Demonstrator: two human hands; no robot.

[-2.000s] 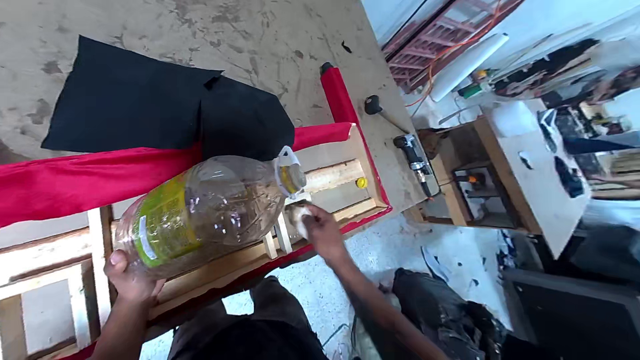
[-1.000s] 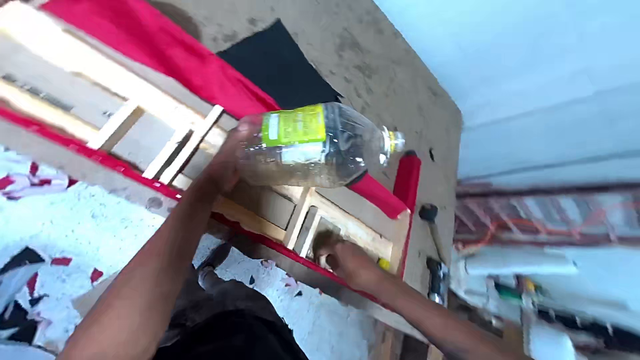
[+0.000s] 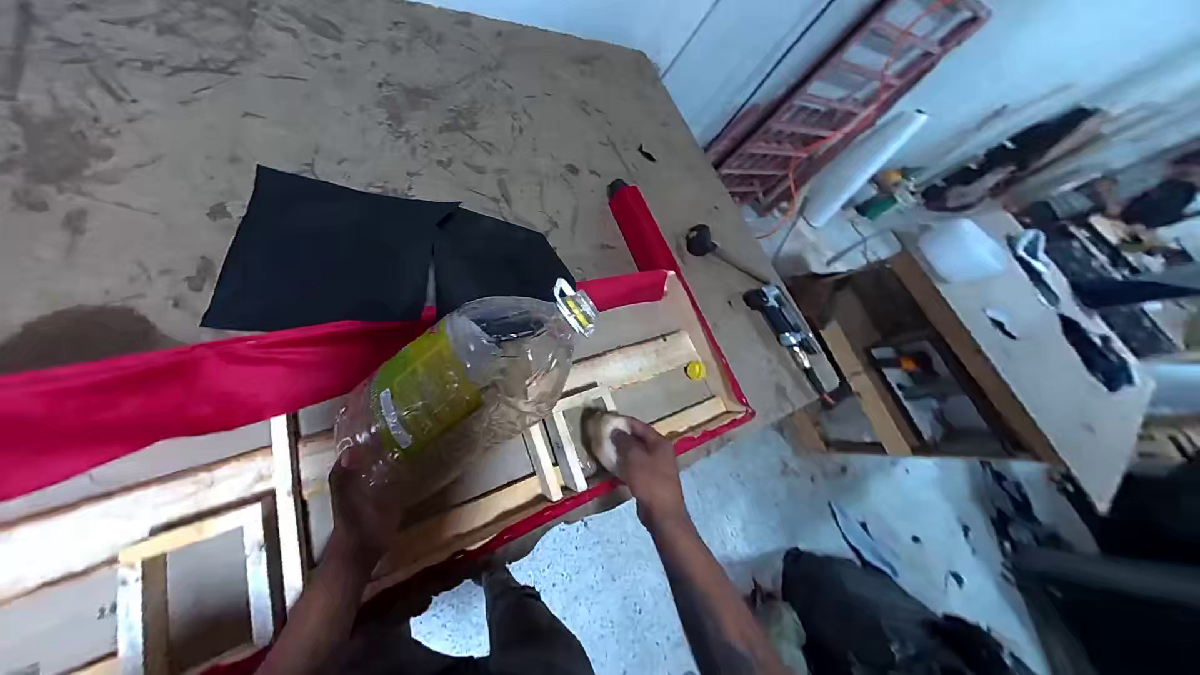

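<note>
My left hand (image 3: 366, 506) grips the base of a large clear plastic bottle (image 3: 506, 384) with a yellow-green label, tilted with its uncapped-looking neck up to the right. A little liquid may be inside; I cannot tell. My right hand (image 3: 647, 469) holds a pale wad, perhaps cloth or sponge (image 3: 611, 445), against a small section of the wooden frame (image 3: 647, 361). Red fabric (image 3: 216, 375) edges the frame and lies folded along its far side. A yellow cap (image 3: 695, 370) lies inside the frame's right end.
Black fabric pieces (image 3: 328, 248) lie on the worktable (image 3: 422, 94) beyond the frame. A red roll (image 3: 642, 225), a black-headed mallet (image 3: 700, 241) and an air tool (image 3: 783, 323) are on its right side. A second table (image 3: 1041, 347) stands at right, with a ladder (image 3: 825, 103) behind.
The view has swung strongly between frames. The bottle, level one second ago, is now tilted with its neck higher. My right hand stays low over the frame with the wad.
</note>
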